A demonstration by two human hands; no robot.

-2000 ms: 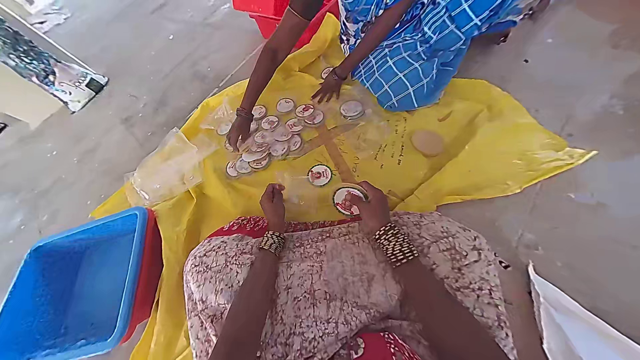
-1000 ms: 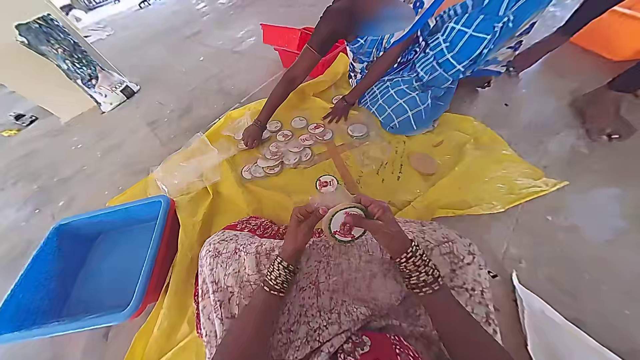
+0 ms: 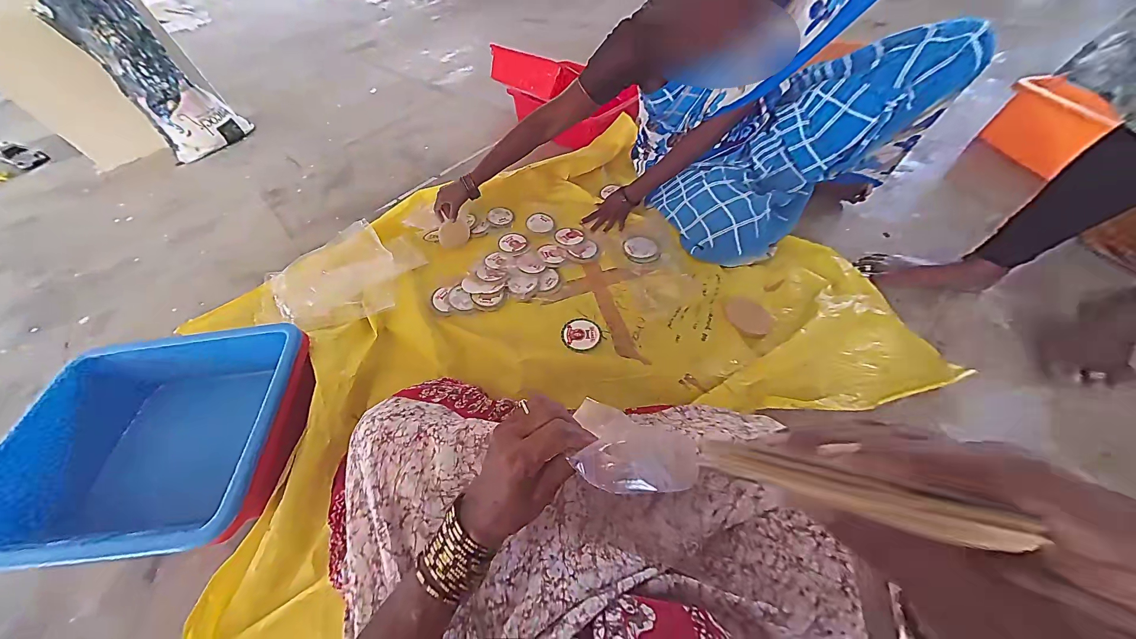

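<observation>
My left hand (image 3: 532, 453), with bangles at its wrist, pinches a clear plastic pouch (image 3: 639, 461) above my lap. At the right, my right hand (image 3: 958, 479) is blurred and holds a tan flat stack (image 3: 887, 497), seen edge-on; its exact kind is unclear. A round disc with a red and white print (image 3: 581, 335) lies on the yellow plastic sheet (image 3: 461, 355) beyond my hands. Farther off is a loose heap of similar printed discs (image 3: 506, 271). A plain tan disc (image 3: 748, 316) lies to the right on the sheet.
Another person (image 3: 754, 160) sits across the sheet, one hand holding a tan disc (image 3: 454, 232). A blue tub (image 3: 169, 435) stands at the left, red tubs (image 3: 555, 89) behind, an orange tub (image 3: 1052, 124) at the right. Clear plastic bags (image 3: 333, 275) lie on the sheet. Another person's arm reaches in at right.
My hands were together on a round printed disc; now they are apart, the right one moved to the right. The other person's hand now holds up a tan disc.
</observation>
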